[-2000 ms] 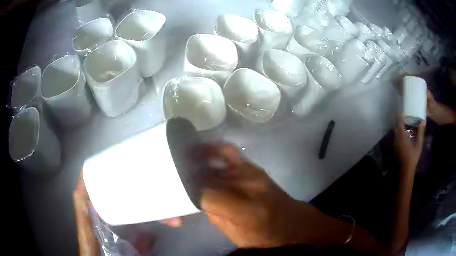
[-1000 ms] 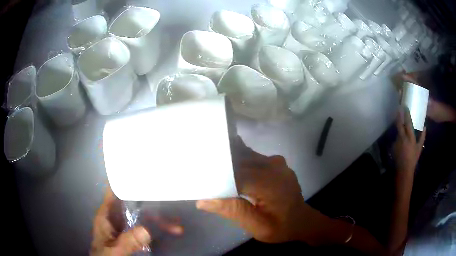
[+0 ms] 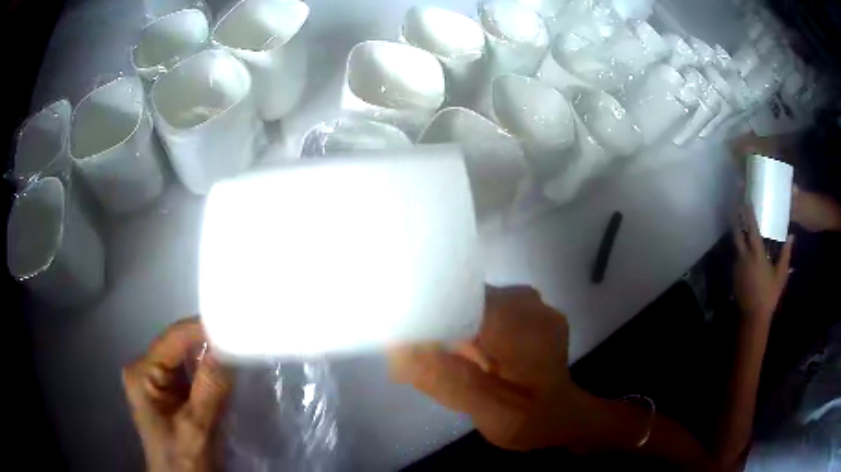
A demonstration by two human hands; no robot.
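Observation:
A glossy white container (image 3: 337, 253) lies sideways in the air above the near part of the table, its side facing me and bright with glare. My right hand (image 3: 503, 373) grips it at its right end, thumb along the lower edge. My left hand (image 3: 180, 392) is at its lower left corner, with fingertips pinched together at a thin edge of clear film. A clear plastic bag (image 3: 309, 415) hangs below the container between my hands. Whether the left fingers also touch the container is hard to tell.
Several white containers (image 3: 203, 124) stand on the white table (image 3: 544, 313) behind, some with clear film. More crowd the far right. A dark strip (image 3: 606, 247) lies near the table's right edge. At right, another person's hand (image 3: 764, 272) holds a white container (image 3: 770, 196).
The held container has moved right and turned so its side faces me. My left hand has come into fuller view, and more of the clear bag shows below the container.

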